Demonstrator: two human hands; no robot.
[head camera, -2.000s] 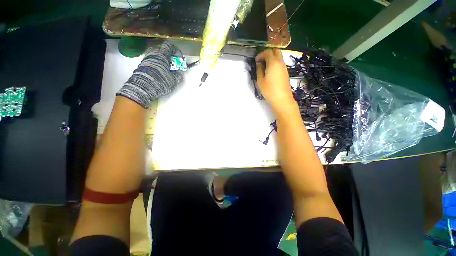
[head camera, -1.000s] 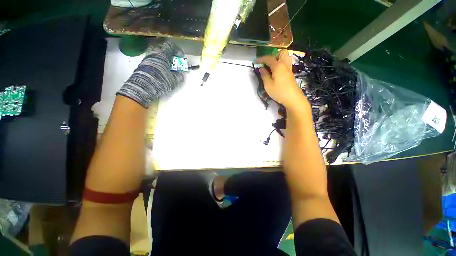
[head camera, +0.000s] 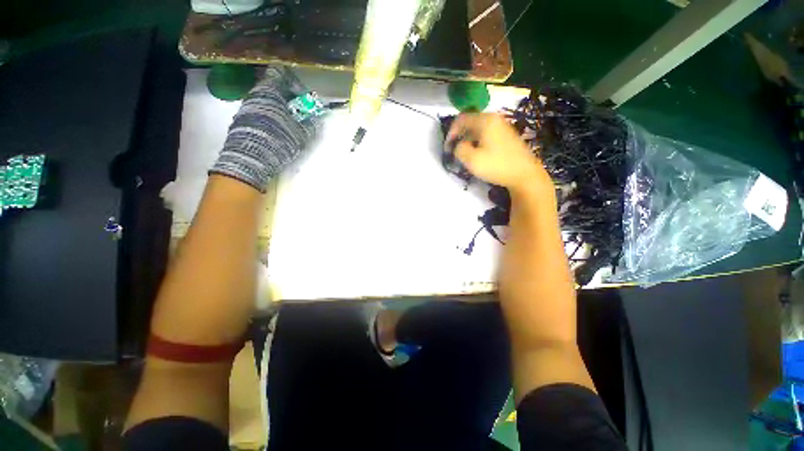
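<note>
My left hand, in a grey-and-black knit glove, holds a small green circuit board at its fingertips. A thin black cable lead runs from the board behind the pale-yellow wrapped shaft towards my right hand. My bare right hand is slightly blurred, with fingers bent at black cable leads on the white sheet; its fingertips are partly hidden, so what it grips is unclear. The shaft's small dark tip points down between the hands.
A tangled black cable pile lies right of my right hand, beside a clear plastic bag. A black surface at left bears green board panels. A brown-edged shelf stands ahead, with green discs below it.
The left glove and circuit board have tilted slightly. My right hand first moved right and has now lowered, its fingers curled more; the right green disc now shows.
</note>
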